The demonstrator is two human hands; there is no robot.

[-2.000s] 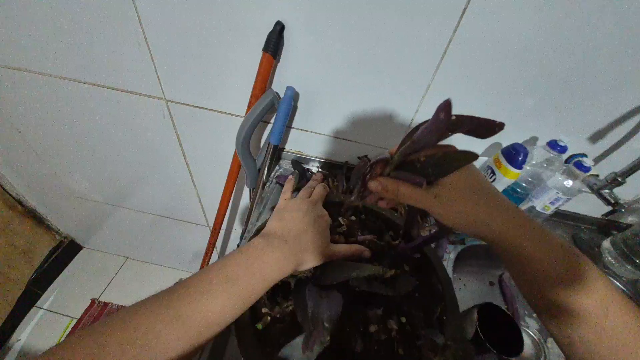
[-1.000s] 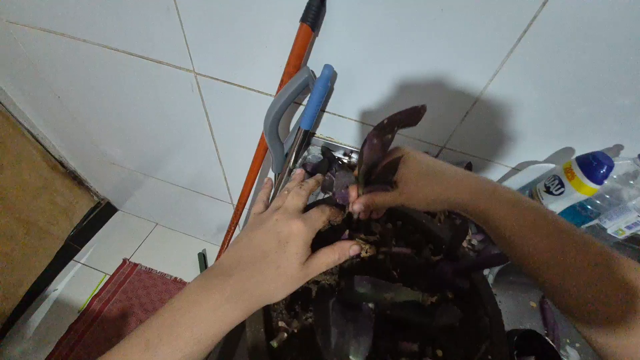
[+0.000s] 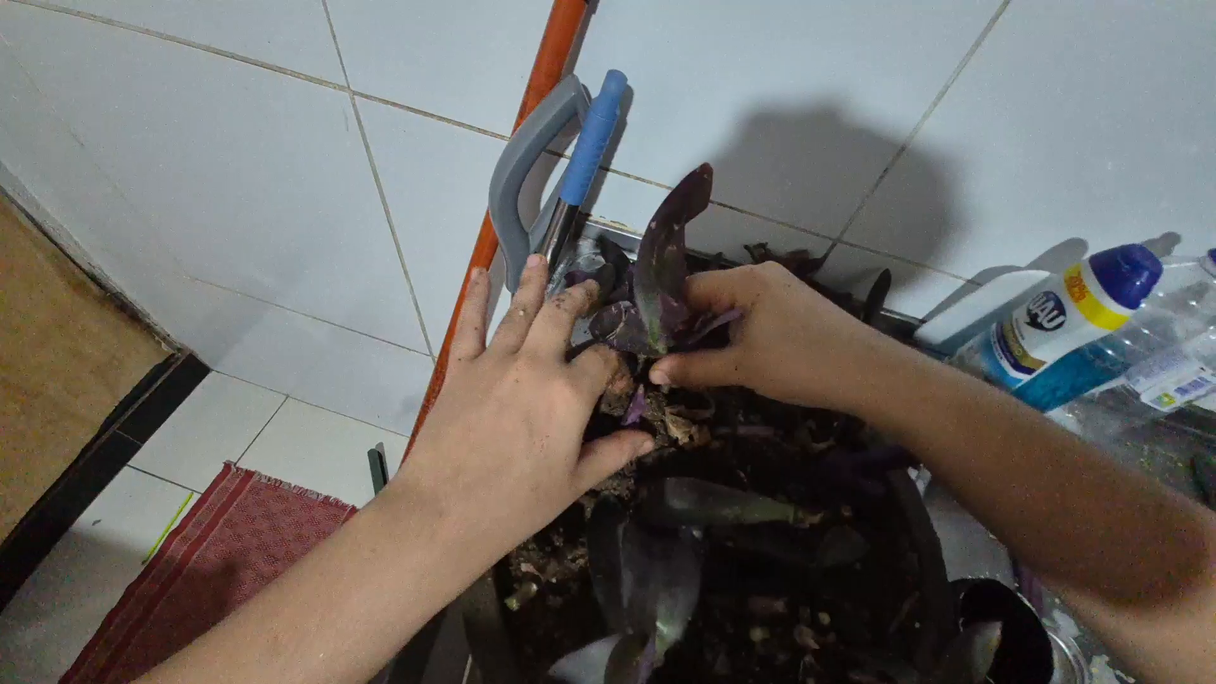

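A dark planter holds soil, dry bits and purple-leaved plants. Near its far edge my right hand pinches the base of a purple-leaved cutting, which stands upright with its stem low at the soil. My left hand lies palm down with fingers spread over the planter's far left part, its thumb on the soil just left of the cutting; what lies under the palm is hidden. More purple leaves lie on the soil nearer to me.
An orange pole, a grey handle and a blue-gripped handle lean at the tiled wall. Plastic bottles and a dark cylindrical container stand right. A red woven mat lies on the floor at left.
The cutting in my right hand has come down from above the planter to the soil. My left hand stays spread over the planter's far left. The view has shifted.
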